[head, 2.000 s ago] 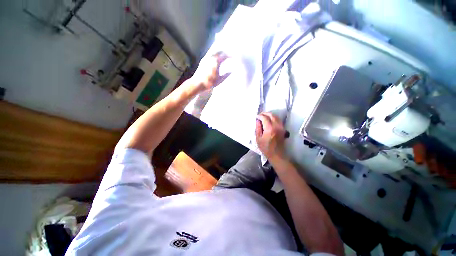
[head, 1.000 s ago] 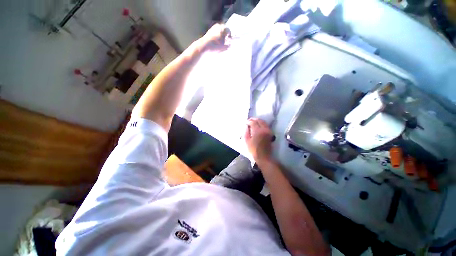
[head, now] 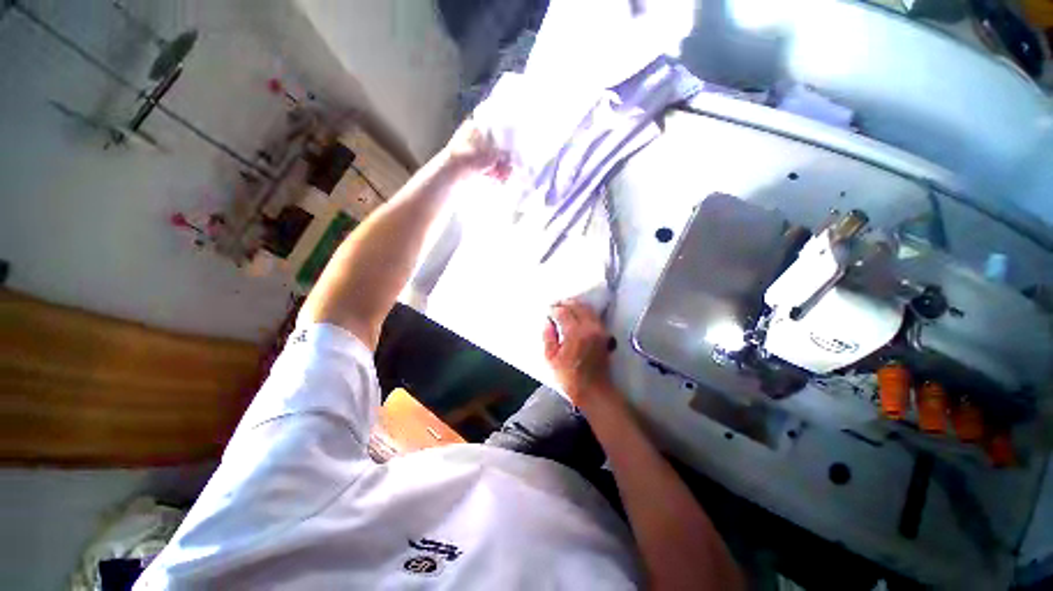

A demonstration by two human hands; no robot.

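Note:
White cut panels lie glaring on the table, with loose grey-lilac folds towards the back. My left hand is on the far left part of the cloth, its fingers bent at the fabric and washed out by glare. My right hand holds the near right edge of the cloth with thumb and fingers, beside the table's front edge. Glare hides the panels' edges and how many layers each hand holds.
The overlock machine stands at the right, with a shiny cloth plate and orange tension knobs. A dark slim tool lies near it. A second machine is at the left wall. An orange-brown wooden piece is below the table edge.
My left hand reached further up the cloth, then came back down a little. The grey-lilac folds have shifted over the white panel. The view has turned, moving the machine left in frame.

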